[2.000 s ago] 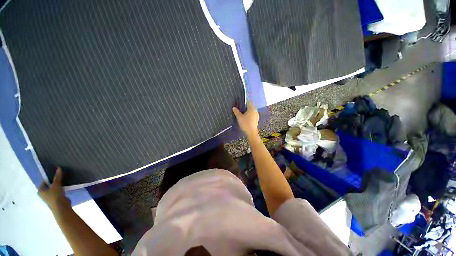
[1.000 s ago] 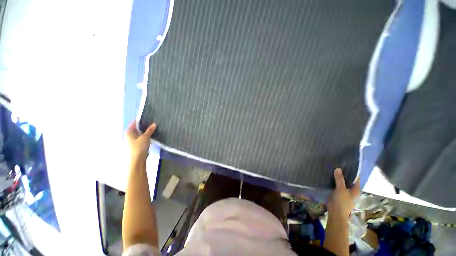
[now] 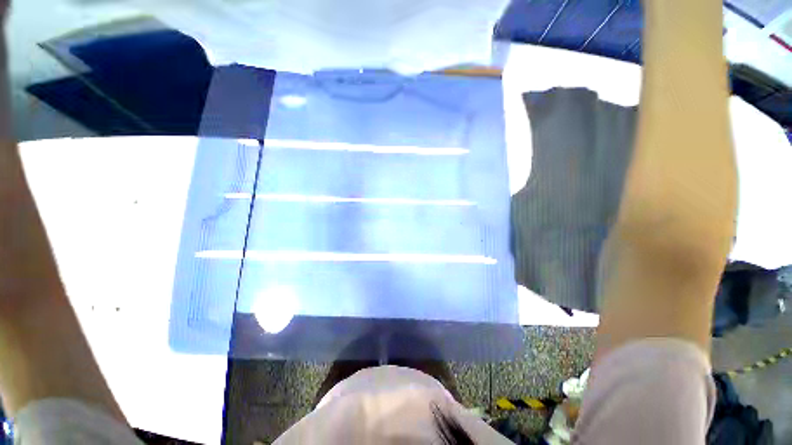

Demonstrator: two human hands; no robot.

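Observation:
A bluish see-through template plate (image 3: 356, 230) lies in front of me, with three long white slots and no fabric on it. A pale white sheet or cloth (image 3: 347, 30), blurred and cut off by the top edge, hangs over the template's far edge; the dark striped panel is not visible on the template. My two forearms reach up and out of the picture at left and right, so both hands are out of view and what they hold cannot be seen.
A dark striped panel (image 3: 569, 200) lies on the white table at right, over a white layer. Dark blue sheets (image 3: 139, 83) are at far left, and another dark blue sheet with pale lines (image 3: 569, 26) is at far right. A yellow-black floor stripe (image 3: 521, 404) shows below.
The dark striped panel has gone from over the template, exposing the bare plate. Both arms have moved from the near edge to up past the top of the picture.

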